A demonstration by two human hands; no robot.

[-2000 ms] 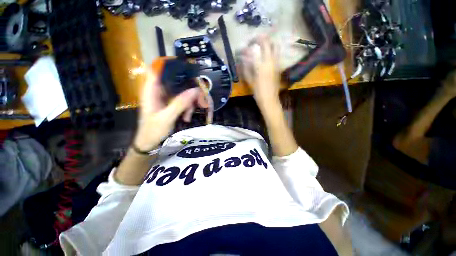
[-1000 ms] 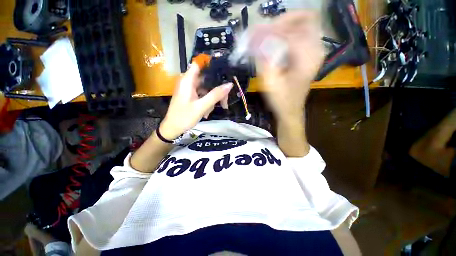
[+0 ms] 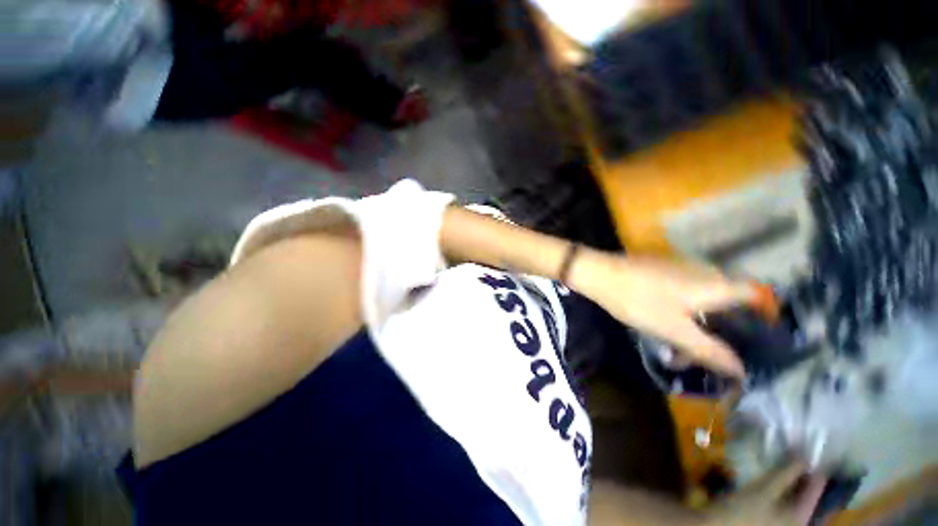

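Observation:
The view is tilted and blurred. My left hand (image 3: 669,308) is at the right, closed around a black part (image 3: 761,339), with a short orange piece (image 3: 764,300) at its fingertips. The black rounded camera housing (image 3: 674,375) shows partly under this hand. A thin lead with a small white connector (image 3: 702,438) hangs below the hand. My right hand (image 3: 777,495) is blurred at the lower right, beside crumpled whitish film (image 3: 864,411); its grip is unclear.
The orange bench (image 3: 746,144) carries a pale mat (image 3: 710,218) with a dark bar (image 3: 749,236). A black parts tray (image 3: 699,87), white paper (image 3: 584,15) and a blurred module heap (image 3: 874,195) lie around. A red coil (image 3: 329,12) and red object (image 3: 298,139) show upper left.
The view has swung and tilted strongly, so the bench is now at the right. My left hand still holds the black part and orange piece. My right hand now appears lower right, near whitish film.

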